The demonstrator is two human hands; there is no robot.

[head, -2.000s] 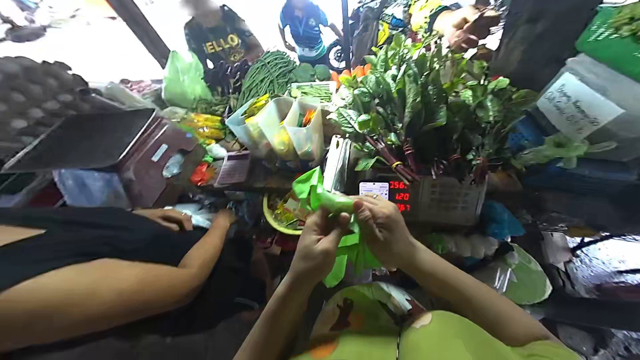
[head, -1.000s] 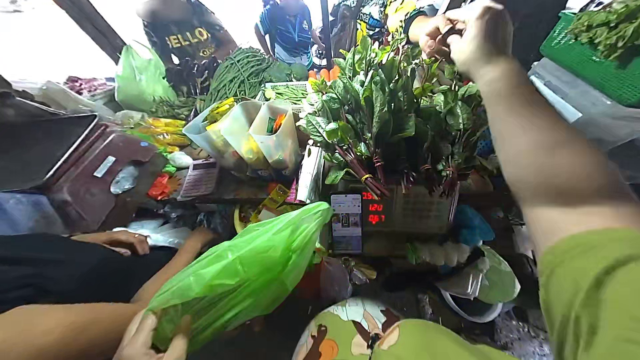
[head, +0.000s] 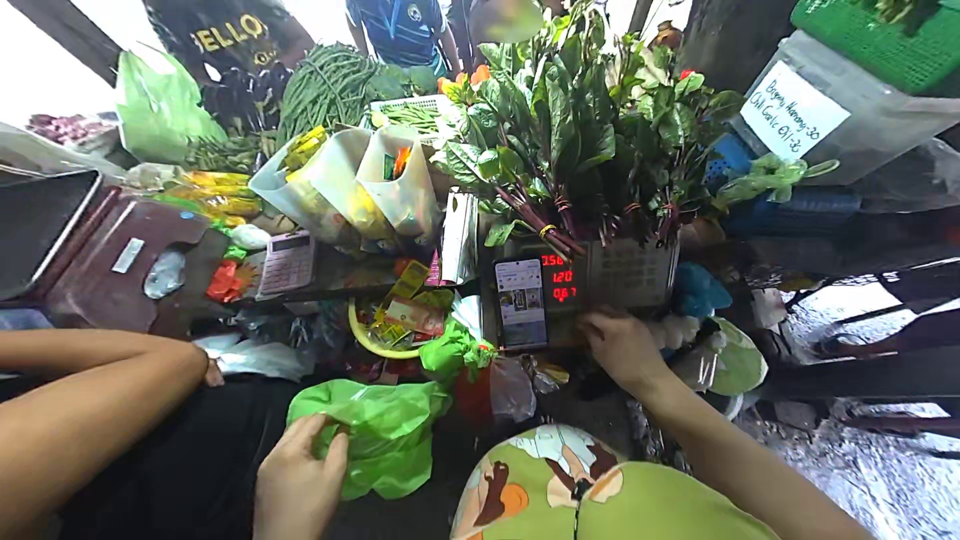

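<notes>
A thin green plastic bag (head: 379, 435) hangs from my left hand (head: 304, 465), pinched between thumb and fingers at its left edge. My right hand (head: 619, 345) is at the lower edge of a digital scale (head: 630, 274) with red figures; its fingers are bent, and whether they touch or hold anything cannot be told. A lit smartphone (head: 522, 304) stands against the scale's left part. Bundles of leafy greens with purple stems (head: 562, 142) lie over the top of the scale. Left of the phone, a yellow-rimmed basket (head: 360, 334) holds small packets and what looks like a banknote.
Plastic containers of packets (head: 352, 187), a pink calculator (head: 287, 262) and a maroon case (head: 124, 262) line the counter. Behind are long green beans (head: 326, 90). A labelled clear bin (head: 847, 105) stands right. A person's arm (head: 97, 390) rests at left; other people stand beyond the counter.
My right hand has come down from above the greens to the scale's lower edge. The green bag, gathered in both hands at first, then spread out large, now hangs crumpled from my left hand.
</notes>
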